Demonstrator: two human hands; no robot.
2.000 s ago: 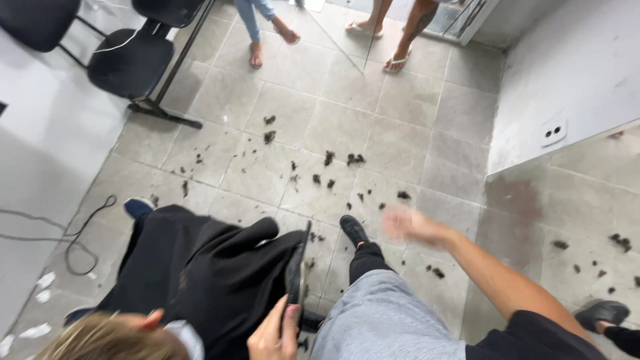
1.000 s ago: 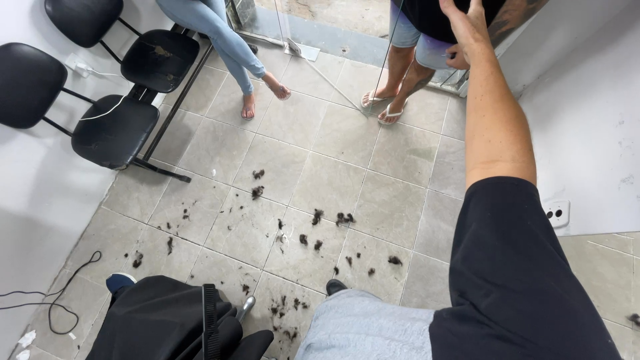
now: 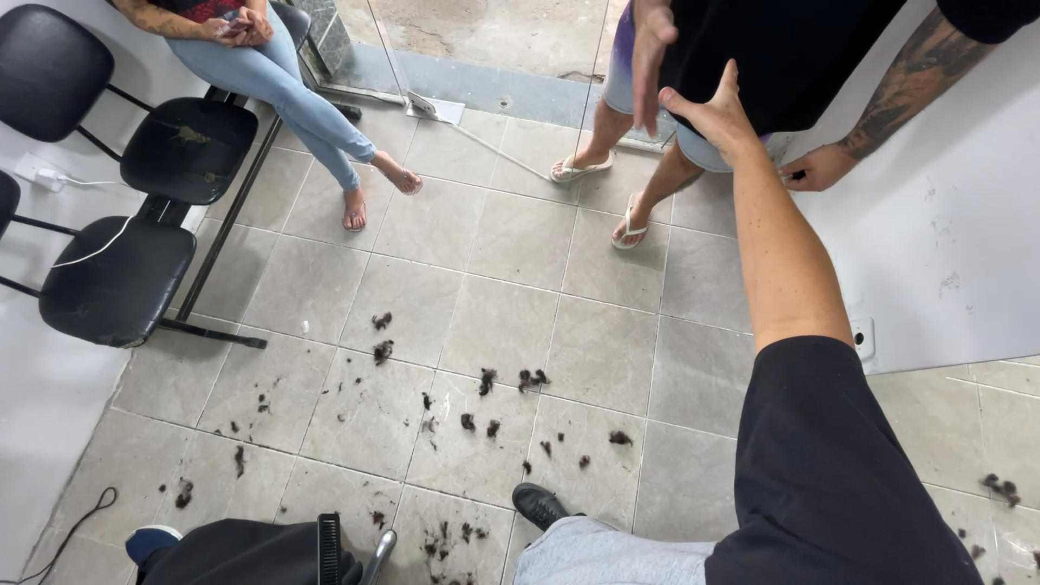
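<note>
My right hand [image 3: 715,114] is stretched out at the upper right, thumb and fingers spread, holding nothing. Just left of it is the open hand [image 3: 652,61] of a standing person in a black shirt; whether the two touch is unclear. A black comb [image 3: 329,548] stands up at the bottom edge, beside a dark cape [image 3: 236,556] over someone seated. My left hand is out of view, so what holds the comb is hidden.
Dark hair clippings [image 3: 487,382] lie across the tiled floor. Black linked chairs [image 3: 118,280] line the left wall, near a seated person in jeans [image 3: 276,81]. A glass door, a metal chair arm [image 3: 379,556] and a black cable [image 3: 77,532] are also in view.
My right hand has moved forward from low over the floor to beside the standing person. My left hand, seen at the bottom two seconds ago, has left view. The view has tilted up.
</note>
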